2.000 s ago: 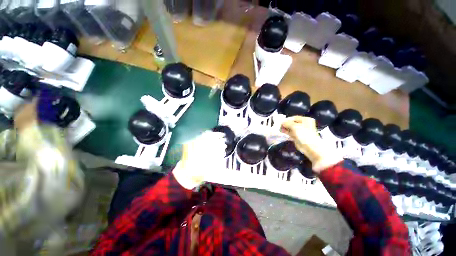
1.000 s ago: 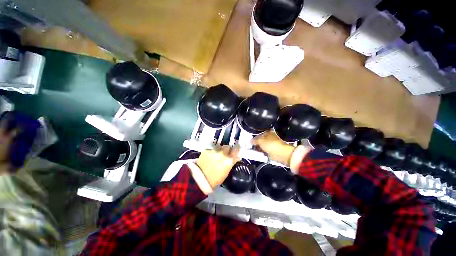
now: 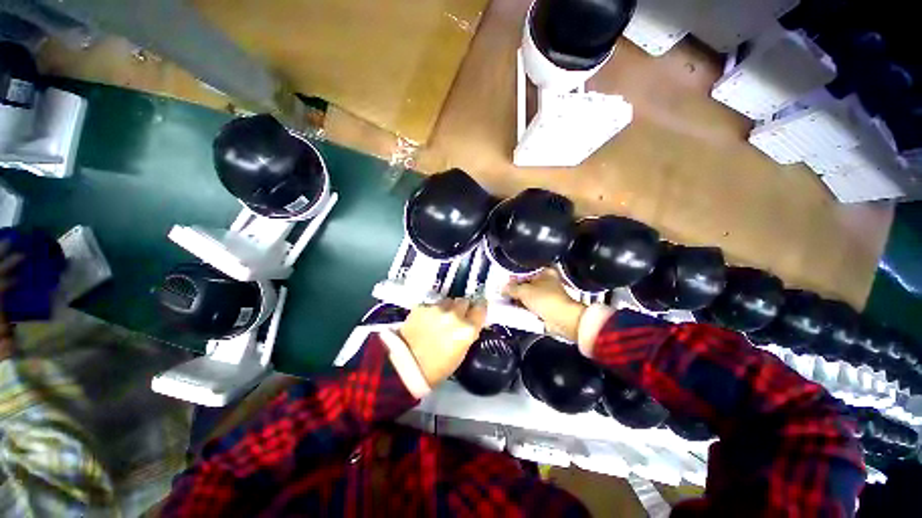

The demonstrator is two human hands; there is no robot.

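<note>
White security cameras with glossy black ball heads stand in two rows in front of me; one head of the back row (image 3: pixel 531 231) is just beyond my hands, and a slotted head of the front row (image 3: pixel 489 362) is just on the near side. My left hand (image 3: pixel 441 334) and my right hand (image 3: pixel 546 301) are between the rows, fingertips a little apart, over the white camera base (image 3: pixel 495 295). The fingers are bent and low at the base. Whether anything small is pinched in either hand is too small to tell.
Two separate cameras (image 3: pixel 269 167) stand to the left on the green surface (image 3: pixel 364 218). Another camera (image 3: pixel 574 126) stands on the brown board (image 3: pixel 647 152) behind the rows. A neighbouring worker's plaid sleeve (image 3: pixel 51 435) and dark blue cloth (image 3: pixel 32 271) are at far left.
Since two seconds ago my hands have come together between the rows, and the view has moved closer. In the last second my hands have barely moved.
</note>
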